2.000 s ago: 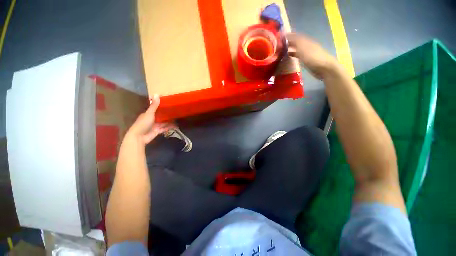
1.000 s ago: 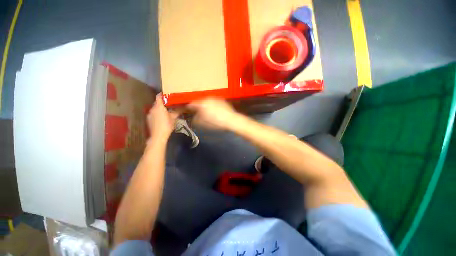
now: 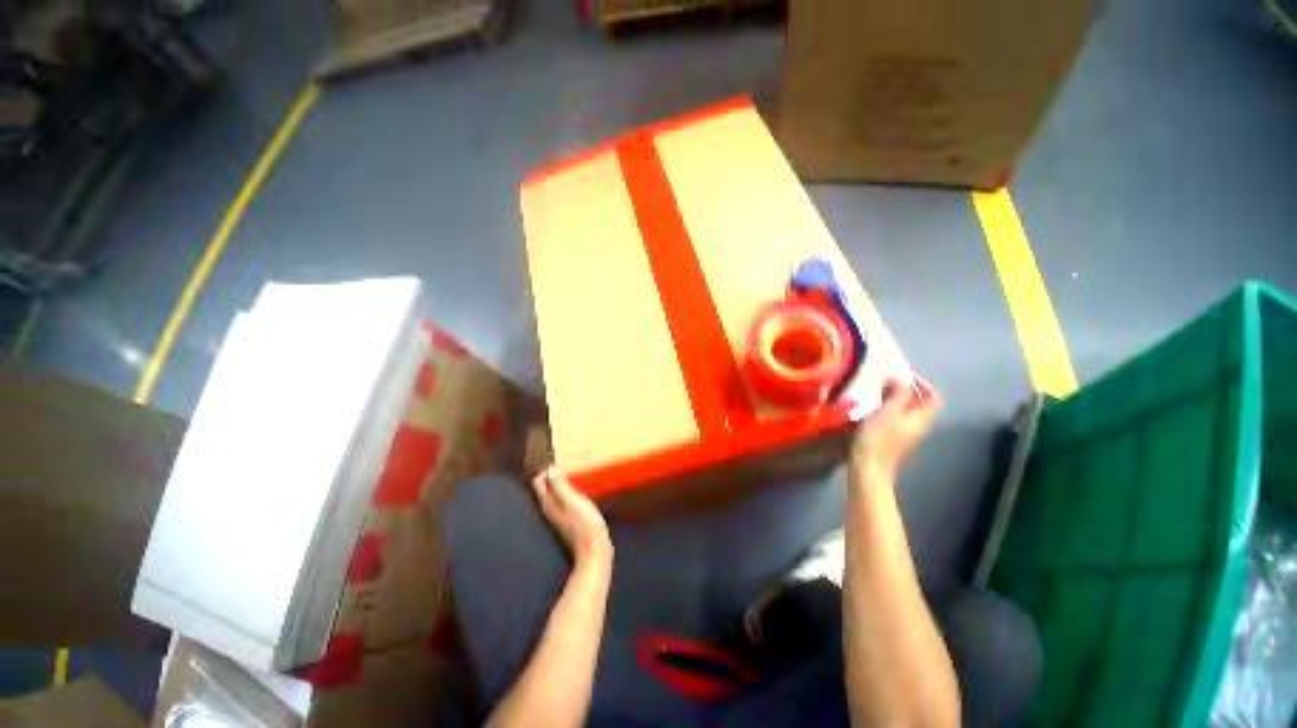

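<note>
A brown carton (image 3: 598, 313) with closed flaps lies before me. Red tape runs along its middle seam and its near and far edges. The tape dispenser (image 3: 799, 353), with a red roll and a blue-purple part, lies on its top near the right corner. My left hand (image 3: 575, 515) grips the near left corner, thumb on the taped edge. My right hand (image 3: 890, 427) grips the near right corner. The fingers under both corners are partly hidden.
White sheets (image 3: 278, 455) are stacked at left on a red-taped support carton (image 3: 413, 491). A green tote bin (image 3: 1138, 498) with bagged packs (image 3: 1263, 647) stands at right. Another carton (image 3: 925, 93) stands beyond. A red object (image 3: 697, 666) lies between my feet.
My right hand has moved from beside my left hand to the near right corner. The view has lifted, showing the carton's far edge and more floor. The carton now appears turned at an angle.
</note>
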